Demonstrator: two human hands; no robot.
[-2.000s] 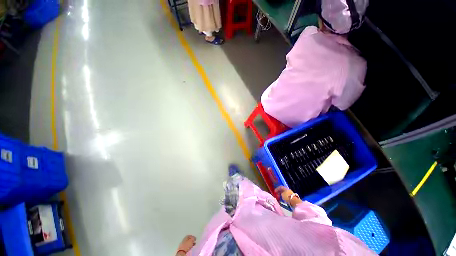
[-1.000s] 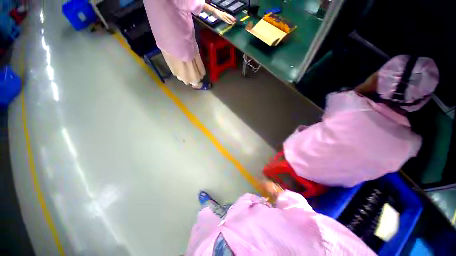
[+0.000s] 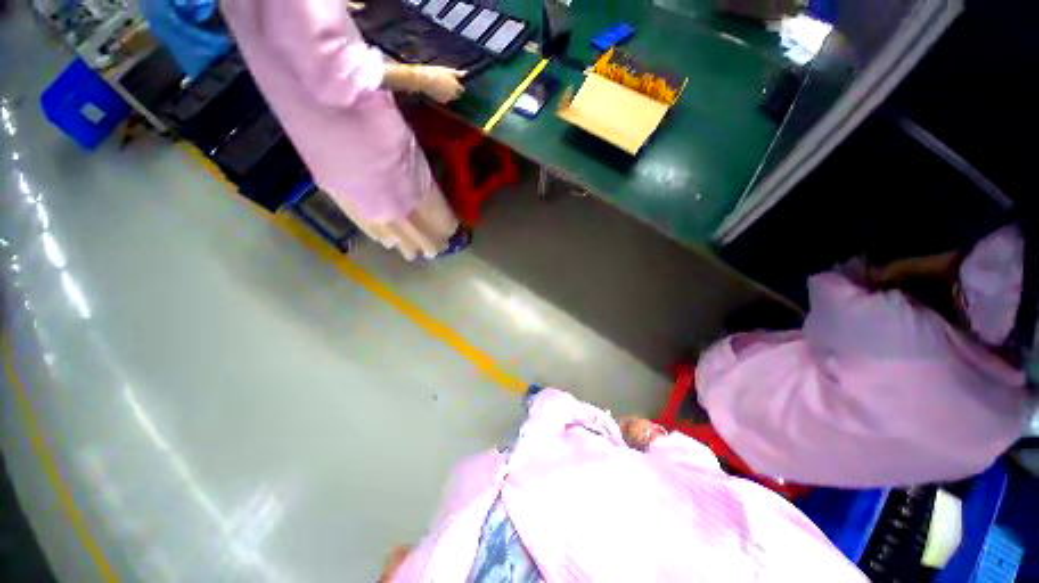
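Note:
My right hand (image 3: pixel 641 432) is small and blurred at the end of my pink sleeve, near the red stool. No object shows in it, but its fingers are unclear. My left hand (image 3: pixel 395 561) is a small sliver at the bottom edge, mostly hidden by my smock. An open tan carton (image 3: pixel 621 112) with orange-tipped parts inside sits on the green bench (image 3: pixel 695 159) ahead, away from both hands. A blue tote (image 3: pixel 849 515) with dark parts (image 3: pixel 902 530) and a pale sheet (image 3: pixel 943 528) is at the lower right, partly hidden and cut off.
A person in pink (image 3: pixel 877 387) sits on a red stool (image 3: pixel 684 399) at right. Another person (image 3: pixel 330 103) stands at the bench by black phone trays (image 3: pixel 467 29). A phone (image 3: pixel 531 98) lies beside the carton. Another blue tote (image 3: pixel 86 105) stands at far left. Yellow lines (image 3: pixel 399 302) edge the grey floor.
The view has moved forward and turned toward the bench. The carton has come nearer. The seated person and tote have shifted down and right. My right hand, earlier at the tote's rim, is away from it.

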